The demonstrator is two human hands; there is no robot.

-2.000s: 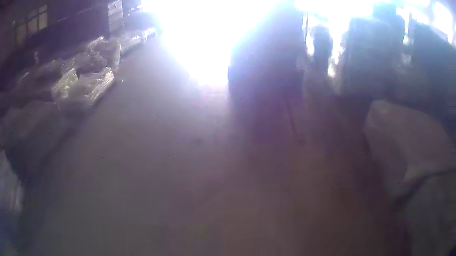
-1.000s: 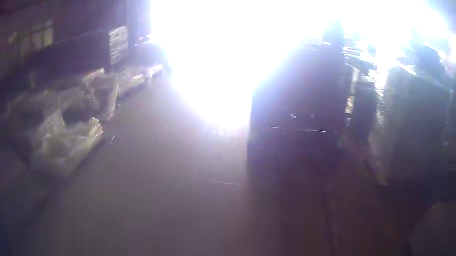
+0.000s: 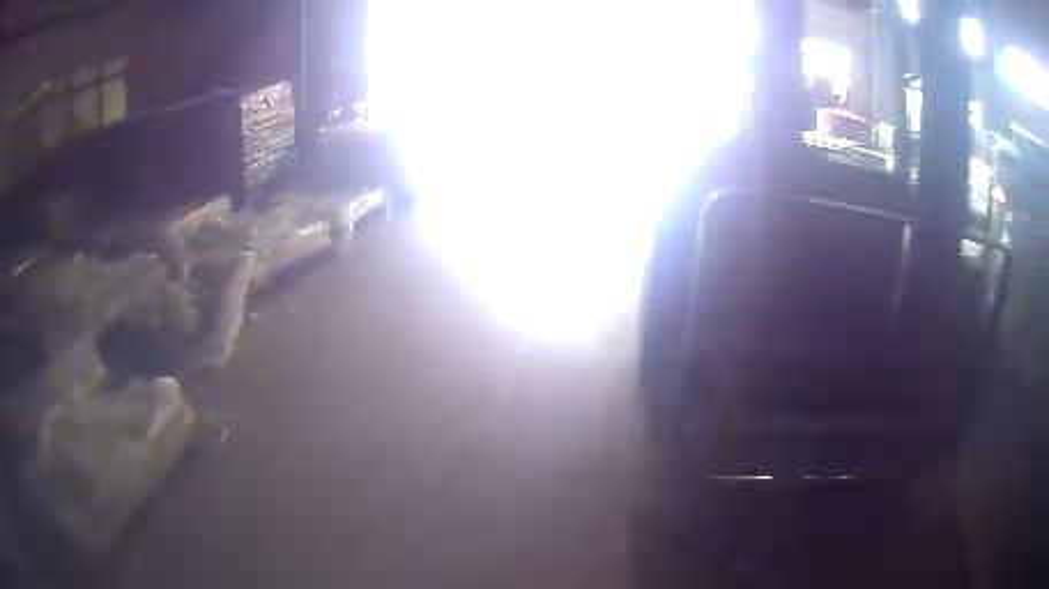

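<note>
Neither of my hands is in view. Nearest in front of me, at the right, stands a large dark block-like load [image 3: 805, 345] with a pale tubular frame [image 3: 805, 201] along its top. A thin bright line runs low across its front. Glare and blur hide what the load is made of.
Grey floor [image 3: 403, 460] runs forward to a glaring doorway [image 3: 564, 150]. Along the left lie several loads that look wrapped in clear film [image 3: 115, 449], with a stack of layered pieces [image 3: 267, 129] behind. A dark post [image 3: 943, 115] stands at the right.
The dark load now appears larger, nearer and further right, and its frame has become visible. The wrapped loads at the left also appear nearer. No hand has come into view.
</note>
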